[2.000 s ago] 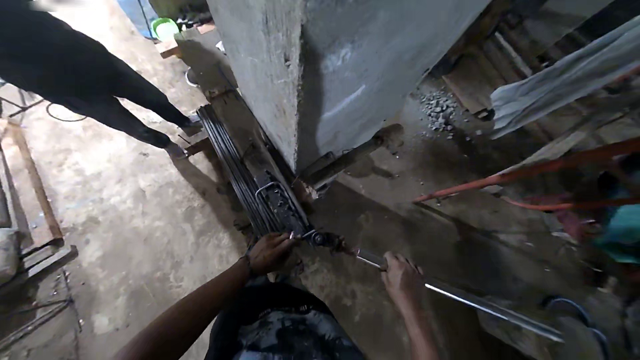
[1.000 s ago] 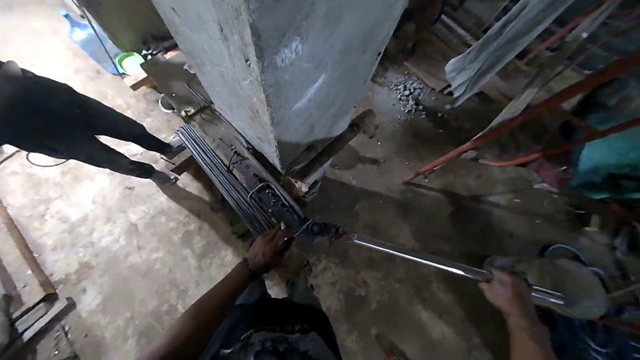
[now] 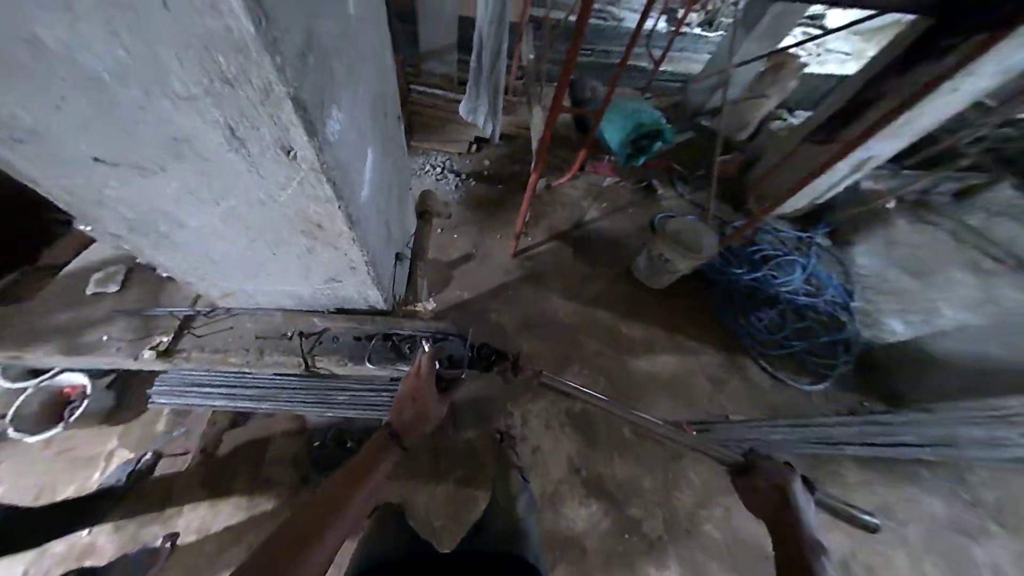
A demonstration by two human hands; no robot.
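My right hand (image 3: 772,484) is closed around a long metal pipe (image 3: 632,414) close to its far end, at the lower right. The pipe runs left to a dark metal fitting (image 3: 494,358) at the end of a wooden plank (image 3: 240,340). At that plank end my left hand (image 3: 420,400) has its fingertips near a bent thin metal rod (image 3: 466,352); whether it grips the rod cannot be made out. Just left of it, a bundle of straight steel bars (image 3: 272,394) lies alongside the plank.
A concrete column (image 3: 264,160) rises behind the plank. Orange metal legs (image 3: 544,144), a bucket (image 3: 676,248) and tangled blue hose or cable (image 3: 784,296) stand at the right. More long bars (image 3: 872,432) lie behind the pipe. Another person's feet (image 3: 132,472) are at the lower left.
My right hand has moved outward along the pipe toward its far end. My left hand stays by the plank end. The view has turned strongly to the right.
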